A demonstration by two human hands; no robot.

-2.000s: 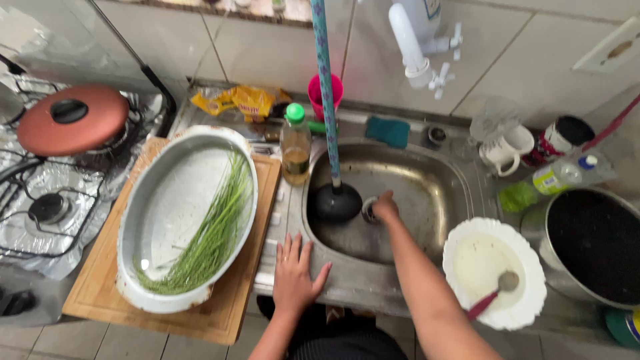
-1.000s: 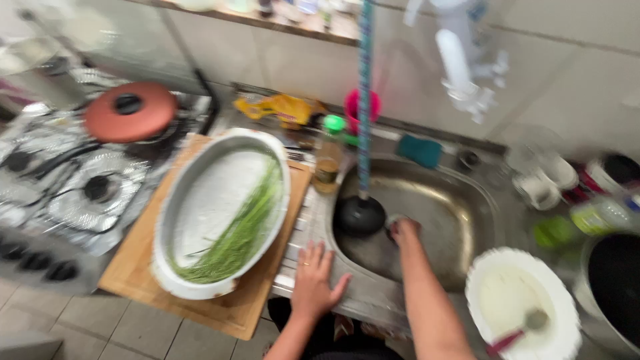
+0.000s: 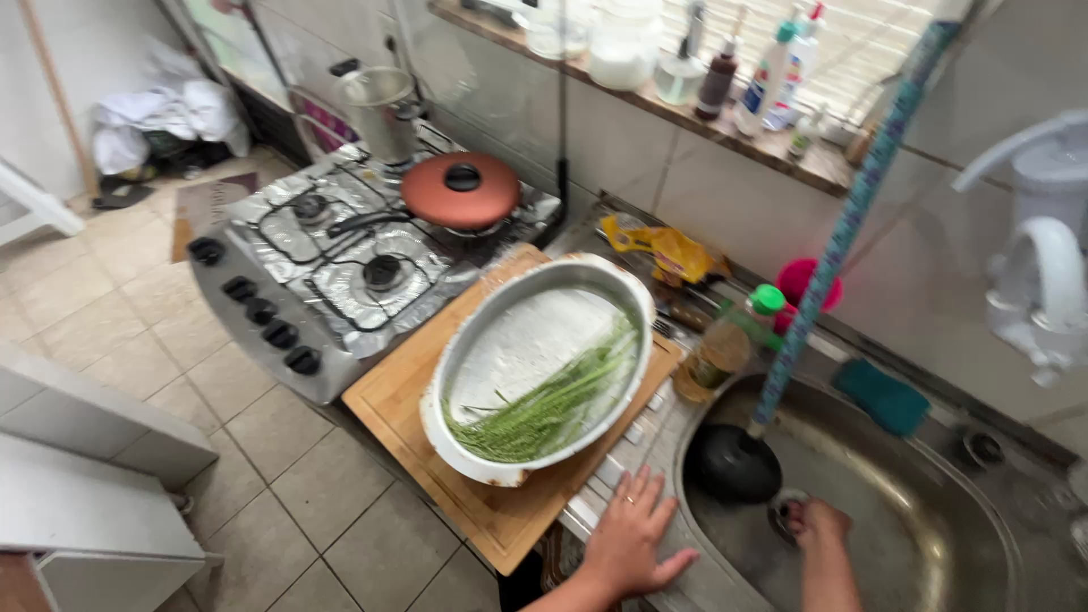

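My right hand [image 3: 820,523] is down in the stainless steel sink [image 3: 905,518], its fingers closed at the drain strainer [image 3: 784,514]. Beside it a black rubber plunger [image 3: 733,463] stands in the basin, its patterned blue handle leaning up and right. My left hand [image 3: 633,535], fingers spread, rests on the steel counter at the sink's near left edge. Left of it, an oval metal pan [image 3: 435,433] holding green stalks [image 3: 552,408] lies on a wooden cutting board [image 3: 387,395].
A bottle with a green cap [image 3: 722,348], a pink cup [image 3: 807,285], a yellow packet [image 3: 663,246] and a teal sponge [image 3: 881,397] lie around the sink. A lidded red pan [image 3: 461,191] is on the gas stove [image 3: 289,297]. A white faucet [image 3: 1050,272] juts from the wall.
The view has swung far to the left, bringing the floor and windowsill into sight. Both hands keep nearly the same places at the sink and counter.
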